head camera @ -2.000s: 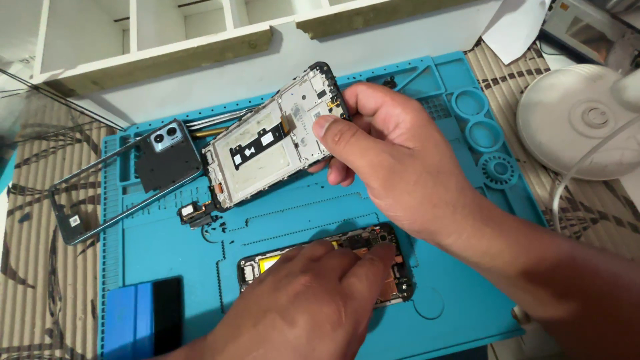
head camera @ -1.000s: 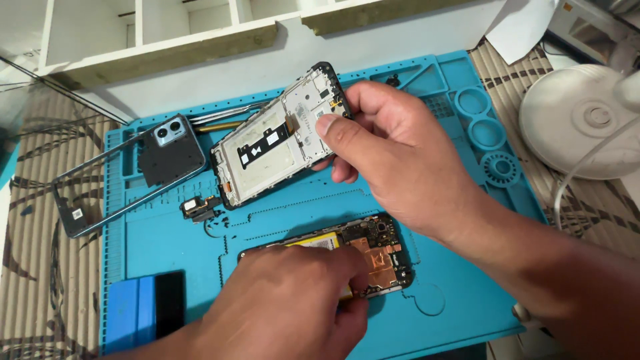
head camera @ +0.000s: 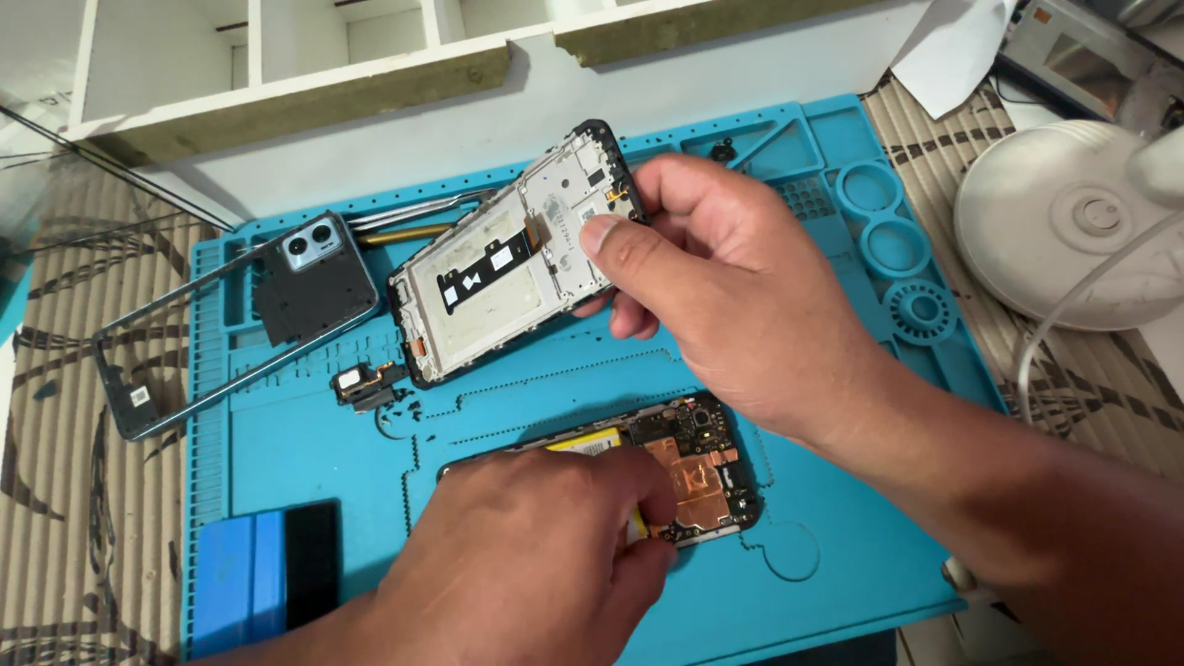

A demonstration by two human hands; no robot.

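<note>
My right hand point(head camera: 731, 287) holds a bare smartphone mid-frame point(head camera: 499, 268) by its upper right end, thumb on its inner face, tilted above the blue silicone repair mat point(head camera: 314, 462). My left hand point(head camera: 527, 546) lies over an opened smartphone with its circuit board point(head camera: 698, 481) and yellow-edged battery point(head camera: 592, 442), which rests on the mat. Its thumb and index finger are at the lower edge, beside the copper sheet; whether they grip anything cannot be told. Left of the held frame lie a small speaker module point(head camera: 365, 384) and a phone's outer frame with camera cover point(head camera: 319, 287).
Tweezers point(head camera: 416, 211) and a gold-coloured tool point(head camera: 407, 235) lie at the mat's back. A blue and black block point(head camera: 264, 578) is at the front left. A white shelf unit point(head camera: 324, 55) stands behind; a round white device base point(head camera: 1064, 222) with a cable is at the right.
My left hand has shifted off the circuit board end towards the battery and lower edge, showing the copper sheet. The mid-frame in my right hand has moved slightly right since the oldest frame.
</note>
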